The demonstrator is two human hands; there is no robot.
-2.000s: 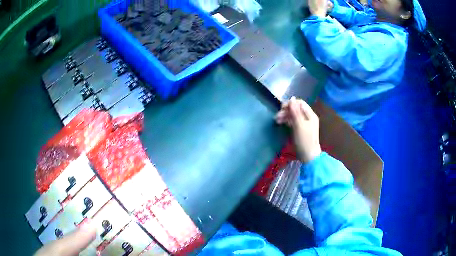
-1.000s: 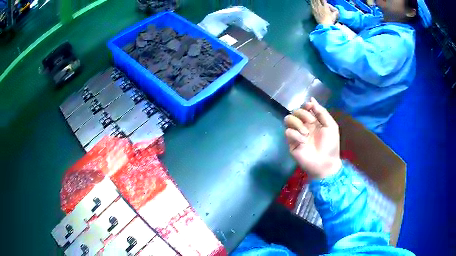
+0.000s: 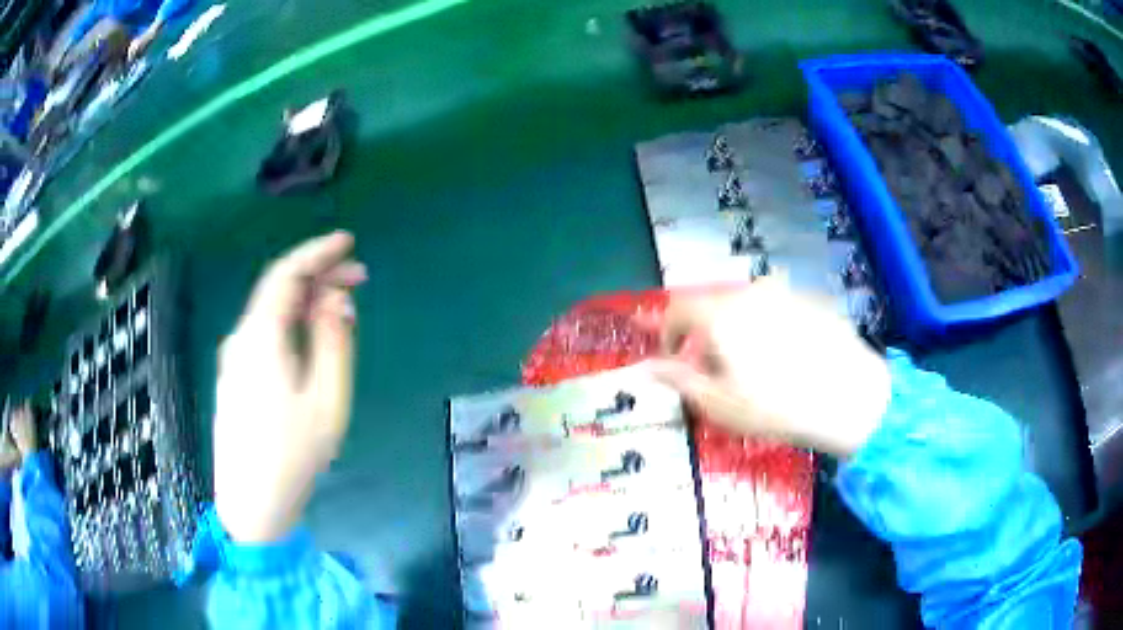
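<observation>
Silvery plates with black hook-shaped marks lie in a grid in front of me, beside and partly over red bubble bag material. My right hand is blurred, its fingertips bunched at the grid's upper right corner; whether they pinch anything is hidden. My left hand is raised over the bench left of the plates, its fingers curved and apart, with nothing seen in it.
A blue bin of dark flat pieces stands at right, beside a second stack of plates. Black housings lie along the far bench. Stacked trays stand at left, with another person's hand at the edge. Long dark panels lie at far right.
The view has swung left. My right hand has moved from beside the dark panels to the plate grid. My left hand, earlier on the plates and then out of view, is now raised at left.
</observation>
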